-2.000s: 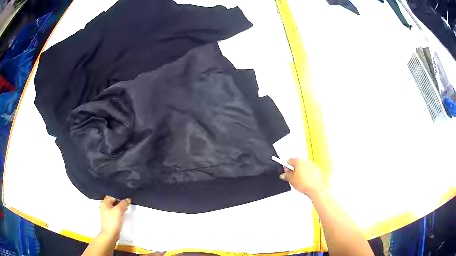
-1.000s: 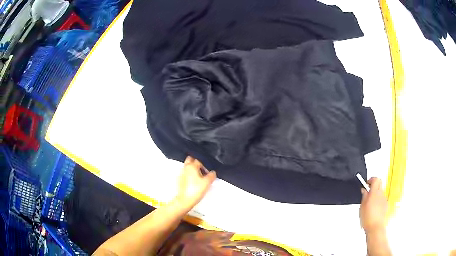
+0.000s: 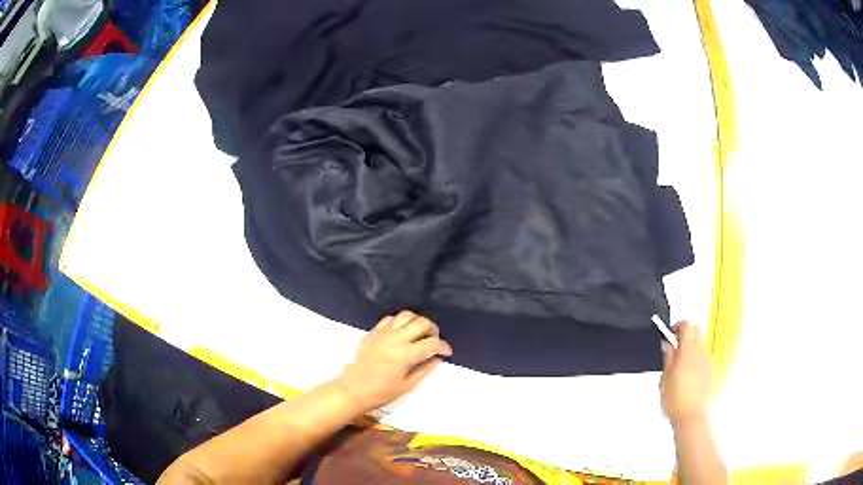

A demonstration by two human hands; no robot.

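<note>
A large dark matte garment piece lies on the white table, with jutting tabs along its right side. A shinier dark lining lies on it, bunched in a swirl at its left. My left hand rests on the near edge of the garment, fingers bent; whether it pinches the cloth is unclear. My right hand is at the near right corner and holds a thin white marking pen, its tip by the cloth edge.
Yellow tape runs across the white table and along its borders. Dark pieces lie at the far right. Blue crates and a red stool stand on the left. Dark cloth lies beside the table at lower left.
The view has swung left. My left hand has slid rightward along the garment's near edge. My right hand stays at the near right corner with the pen.
</note>
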